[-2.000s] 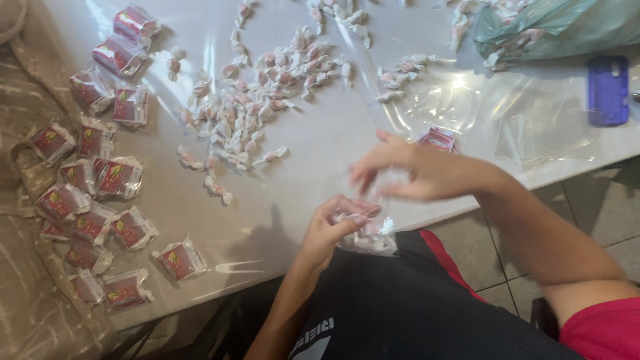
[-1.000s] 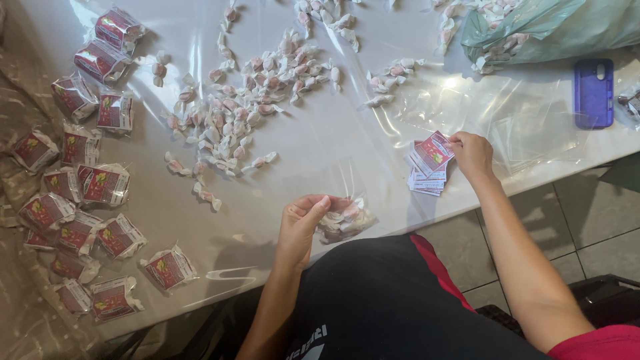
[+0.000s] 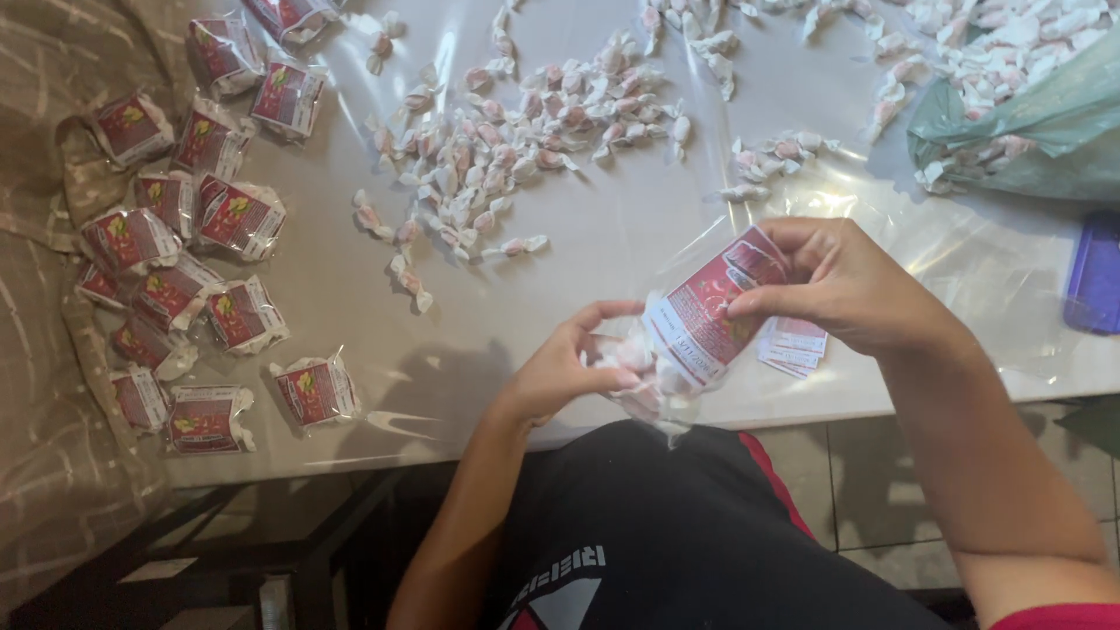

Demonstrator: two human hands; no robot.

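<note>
My left hand (image 3: 564,367) grips a clear plastic bag (image 3: 643,394) of white and pink wrapped candies above the table's front edge. Between the thumb and fingers of my right hand (image 3: 809,280) is a red and white printed card (image 3: 717,306), tilted, its lower end over the bag's upper part; how far it is inside is hard to tell. Partly behind that hand, a small stack of similar cards (image 3: 792,346) lies on the table. Loose wrapped candies (image 3: 525,131) are heaped beyond my hands.
Several packed candy bags with red cards (image 3: 241,219) cover the table's left side. A green plastic bag (image 3: 1050,131) spills candies at the far right, near a purple phone case (image 3: 1094,271). Clear plastic (image 3: 927,289) lies right of the card stack. Patterned fabric (image 3: 52,350) borders the left.
My right hand has moved left from the card stack to the candy bag, with a card now in its fingers. My left hand still holds the bag.
</note>
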